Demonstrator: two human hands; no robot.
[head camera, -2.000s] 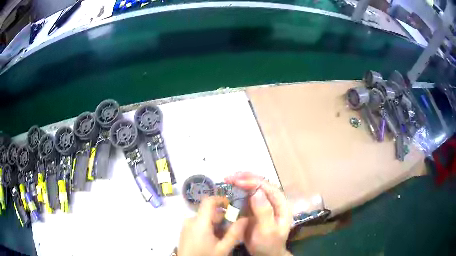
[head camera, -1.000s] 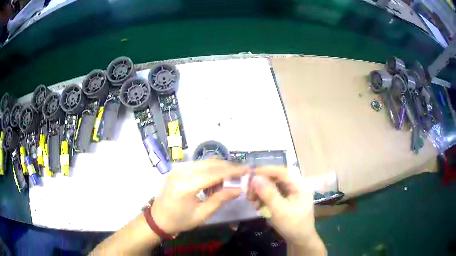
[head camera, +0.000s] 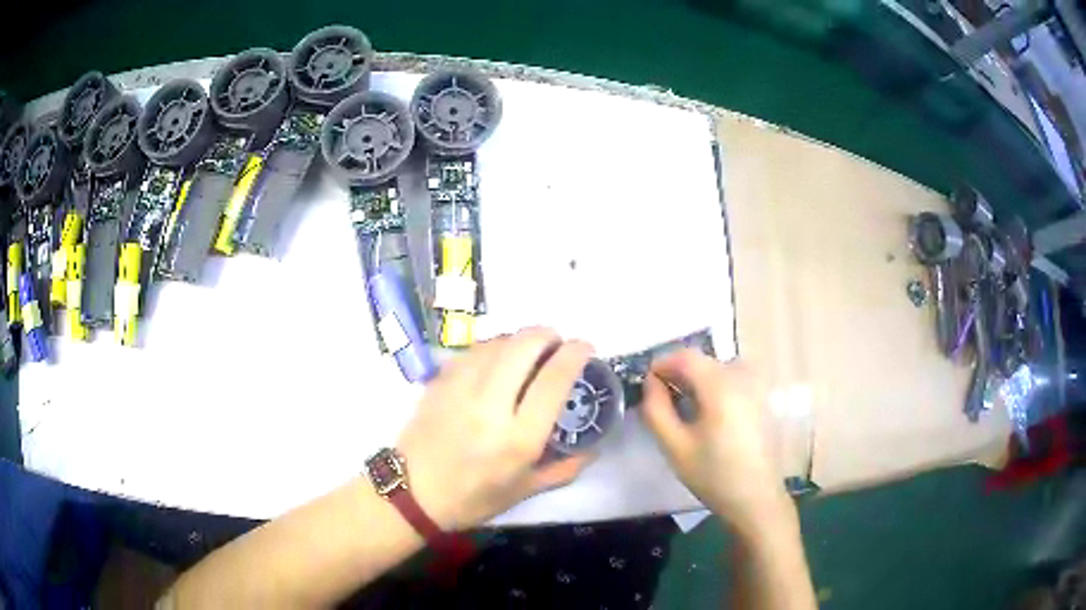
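A grey fan body (head camera: 587, 408) lies near the front edge of the white sheet, its round spoked head at left and its handle pointing right. My left hand (head camera: 506, 417) holds the round head from the left. My right hand (head camera: 709, 417) is at the handle, with thumb and finger pinched close to the circuit board (head camera: 635, 368). Whether a thin wire is between these fingertips cannot be told. The part of the handle under my right hand is hidden. No battery cell shows on this fan body.
Units with yellow or purple cells (head camera: 454, 256) stand in a fanned row at left on the white sheet (head camera: 595, 215). Grey housings (head camera: 937, 238) are heaped at far right on tan cardboard (head camera: 822, 286), beside a small metallic part (head camera: 915, 290). A green belt (head camera: 572, 36) runs behind.
The view has shifted. My left hand has moved onto the fan head, and my right hand has moved to the board end of the handle. The pale piece between my fingers no longer shows.
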